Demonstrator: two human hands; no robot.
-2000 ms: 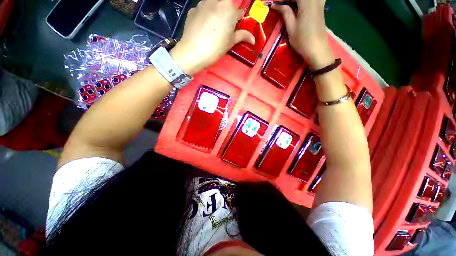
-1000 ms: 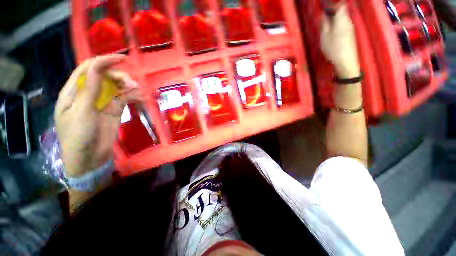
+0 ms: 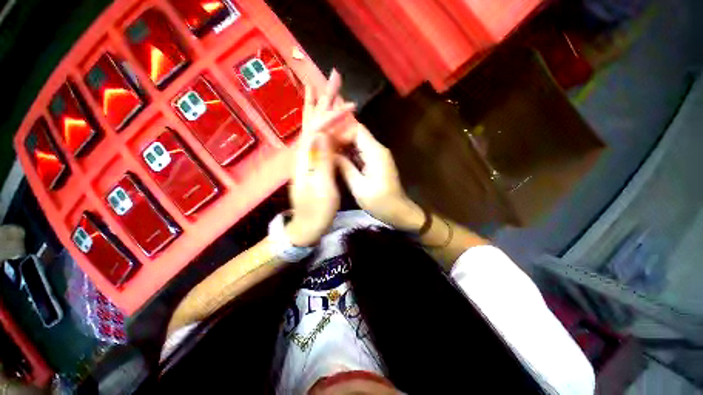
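Note:
A red foam tray [image 3: 266,176] lies tilted at upper left, with glossy red phone back covers in two rows of pockets. The near-row covers, such as this back cover [image 3: 179,171], show pale camera areas with round holes. No yellow sticker shows on the covers in view. My left hand [image 3: 314,181] and my right hand [image 3: 371,171] touch each other by the tray's near right corner, fingers overlapping. A faint orange-yellow patch shows at my left fingers, too blurred to name. What lies between the hands is hidden.
Stacked red foam trays [image 3: 439,35] stand at the top right. A brown box-like surface [image 3: 532,131] is below them at right. At lower left lie a smartphone [image 3: 38,289] and a clear plastic sheet with red lens covers [image 3: 104,312]. Grey floor shows at right.
The view has turned, so the tray now sits at upper left. My right hand has come from the stacked trays to my left hand. The bright yellow sticker is no longer plainly visible.

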